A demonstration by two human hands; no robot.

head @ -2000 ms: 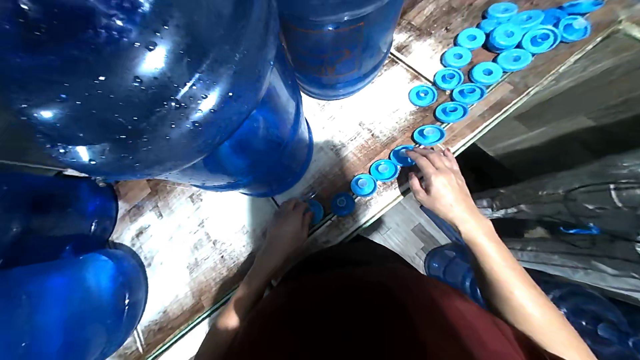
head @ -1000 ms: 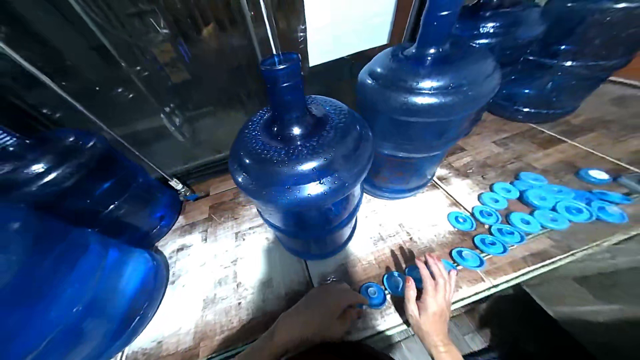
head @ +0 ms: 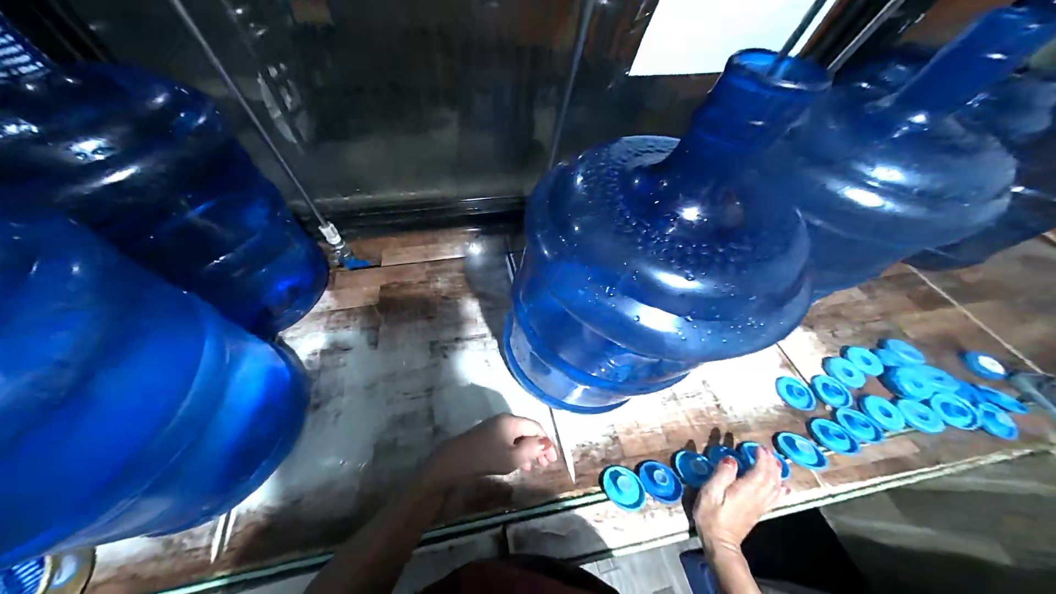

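Note:
Blue plastic bottle caps lie in a row along the front edge of the tiled counter, the leftmost cap (head: 623, 487) nearest my left hand. My right hand (head: 741, 495) rests its fingers on a blue cap (head: 763, 459) in that row, partly covering it. Left of the row, my left hand (head: 499, 445) hovers over the counter with fingers curled, touching no cap; whether something small is inside them cannot be told. More caps (head: 907, 382) lie in a loose cluster at the right. A large blue water bottle (head: 660, 272) stands upright behind the row, wet with droplets.
Two large blue bottles (head: 124, 388) fill the left side, and others (head: 891, 181) stand behind at the right. A thin rod with a white fitting (head: 330, 234) reaches the counter (head: 412, 346) near the back wall. A dark object lies at the far right edge.
The view has swung widely. My left hand was beside the row's left end a second ago and is now apart from the caps. My right hand stays at the row.

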